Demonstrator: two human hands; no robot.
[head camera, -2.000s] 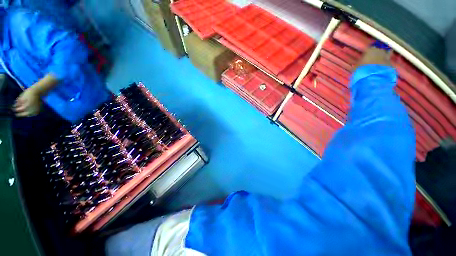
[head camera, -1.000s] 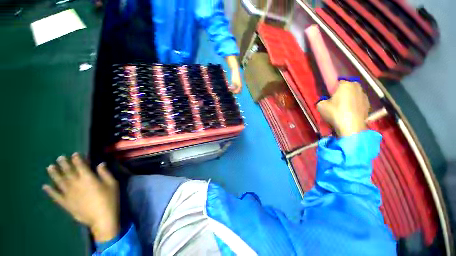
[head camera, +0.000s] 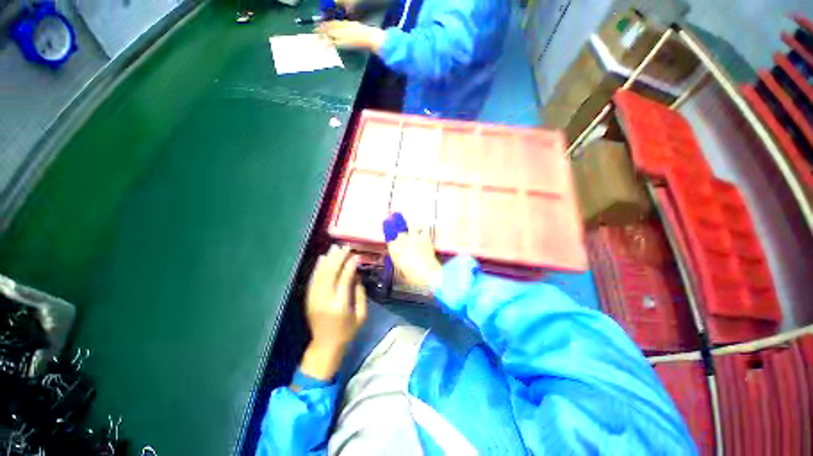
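Observation:
An empty salmon-red tray (head camera: 499, 165) with ribs lies flat in front of me, beside the bench edge. It covers what is under it. My right hand (head camera: 414, 258), with blue finger wraps, is at the tray's near edge. One wrapped finger lies on top and the hand appears to grip the edge. My left hand (head camera: 333, 298) is at the tray's near left corner, by the bench edge, with its fingers extended and nothing seen in it.
The green bench (head camera: 196, 196) is on the left. A clip heap (head camera: 53, 401) and cream parts bin (head camera: 53, 307) are at lower left. A white paper sheet (head camera: 305, 53) lies near another person's hand (head camera: 352, 36). A rack (head camera: 749, 343) with red trays and a cardboard box (head camera: 608, 183) stands right.
My right hand has brought the red tray from the rack side to the spot where the filled tray showed. My left hand has moved from the bench to the tray's corner. The view has turned left.

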